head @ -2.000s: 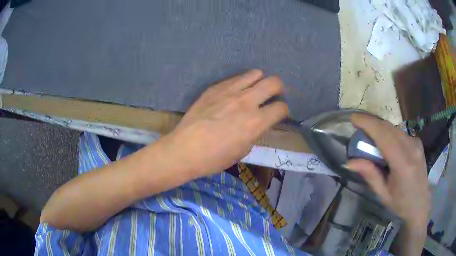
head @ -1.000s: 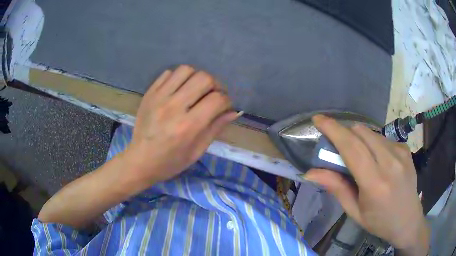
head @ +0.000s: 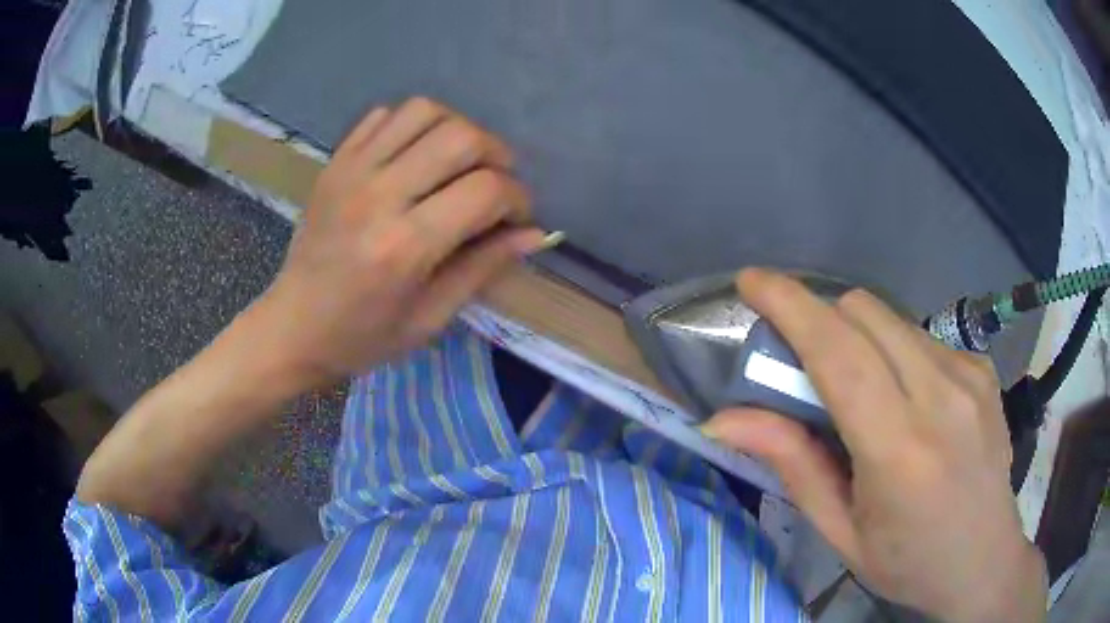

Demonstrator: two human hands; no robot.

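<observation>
The grey cloth panel (head: 633, 134) lies broad and flat on the pressing table. A tan strip (head: 566, 314) runs along its near edge; another part of it shows left of my left hand. My left hand (head: 408, 231) is at the panel's near edge with its fingers curled, thumb and forefinger together at the narrow dark folded band (head: 596, 275). What lies under the fingers is hidden. My right hand (head: 876, 426) grips the steam iron (head: 718, 335), whose pointed tip faces left over the band and strip, a little right of my left hand.
A dark cloth piece (head: 949, 134) lies along the far right side. The green ribbed hose (head: 1059, 287) leaves the iron's rear to the right. A dark reddish-brown iron rest (head: 1081, 469) is at the right edge. Black cloth pieces (head: 37, 195) hang at the left. The white table cover (head: 213, 37) shows at upper left.
My left hand has moved left along the near edge, and its thumb and forefinger have closed together. The iron has also moved left, following the edge. The view has turned and shifted left.
</observation>
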